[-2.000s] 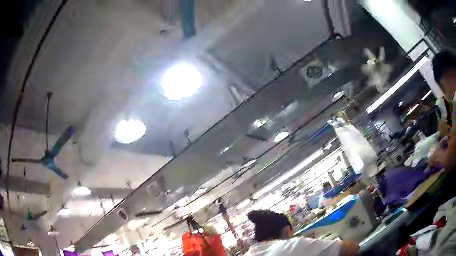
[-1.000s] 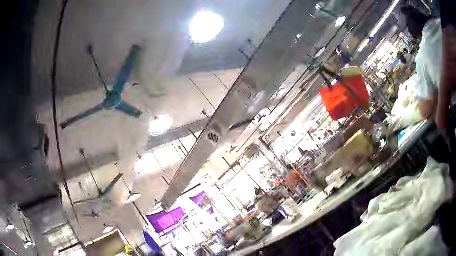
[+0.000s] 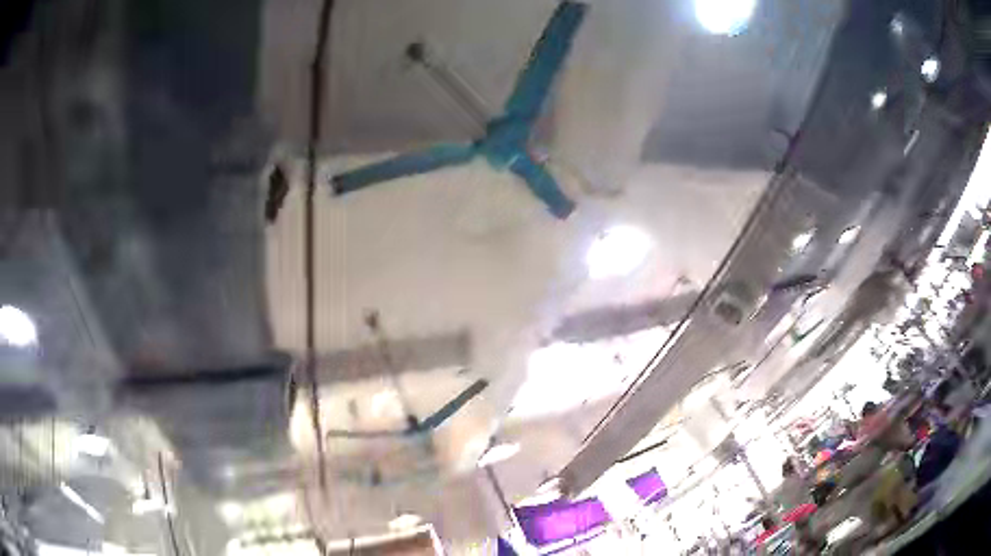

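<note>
Neither of my hands is in the picture. The view is tilted and points mostly up at the ceiling. A blue-green ceiling fan (image 3: 505,139) hangs in the upper middle, and a second fan (image 3: 415,426) hangs lower down. The work floor shows only as a blurred, crowded strip of mixed colours (image 3: 869,467) along the lower right edge. No item being worked on can be made out.
A long grey duct (image 3: 652,375) runs diagonally from the bottom middle to the upper right. A bright lamp (image 3: 619,252) hangs right of the fan. Purple panels (image 3: 562,521) show at the bottom. A dark cable (image 3: 313,250) runs down the left part.
The view has swung left and up. The fans, duct and purple panels have shifted right in the picture. The white cloth, the orange-red object and the people at the right have left the view.
</note>
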